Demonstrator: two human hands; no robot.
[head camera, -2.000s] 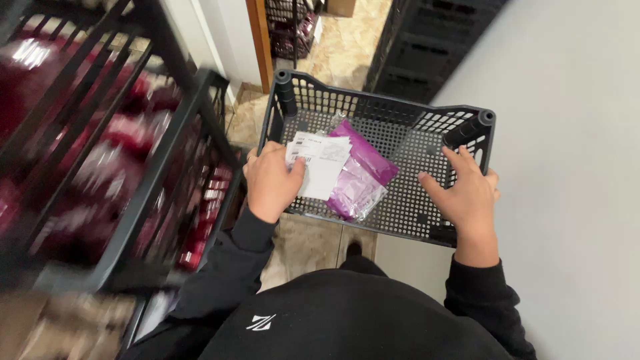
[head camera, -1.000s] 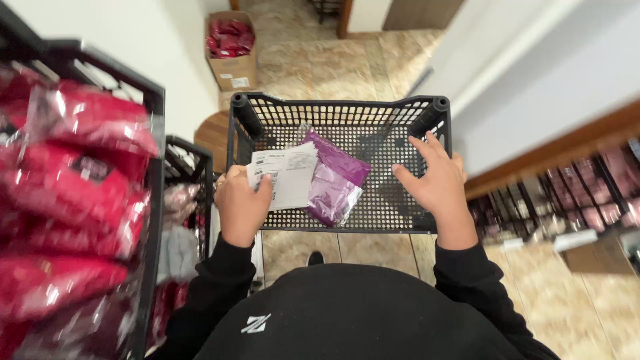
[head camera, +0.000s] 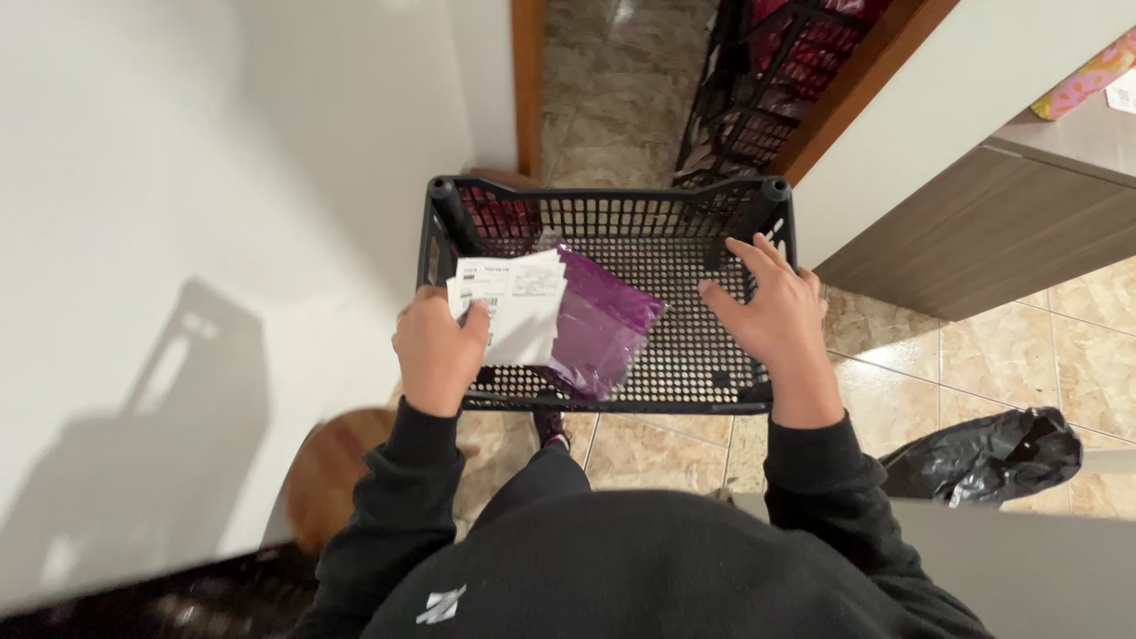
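A black perforated plastic crate (head camera: 674, 399) hangs in front of my body, above the tiled floor. At its left side my left hand (head camera: 439, 346) grips the wall and pins a small stack of printed white papers (head camera: 524, 311) under the thumb. Beside and partly under the papers, a purple garment in clear plastic packaging (head camera: 603, 319) lies on the crate's bottom. My right hand (head camera: 772, 306) is at the right wall, its thumb and some fingers spread over the inside; its grip on the wall is partly hidden.
A white wall (head camera: 222, 222) runs along the left, with a round wooden top (head camera: 337, 470) below. Ahead is a doorway with a wooden frame (head camera: 526, 89); stacked black crates (head camera: 781, 89) stand beyond it. At right are a wood-grain cabinet (head camera: 958, 231) and a black plastic bag (head camera: 985, 457).
The view has swung from shelves of red packages toward a doorway and cabinet. The crate, papers and purple package have stayed between my hands.
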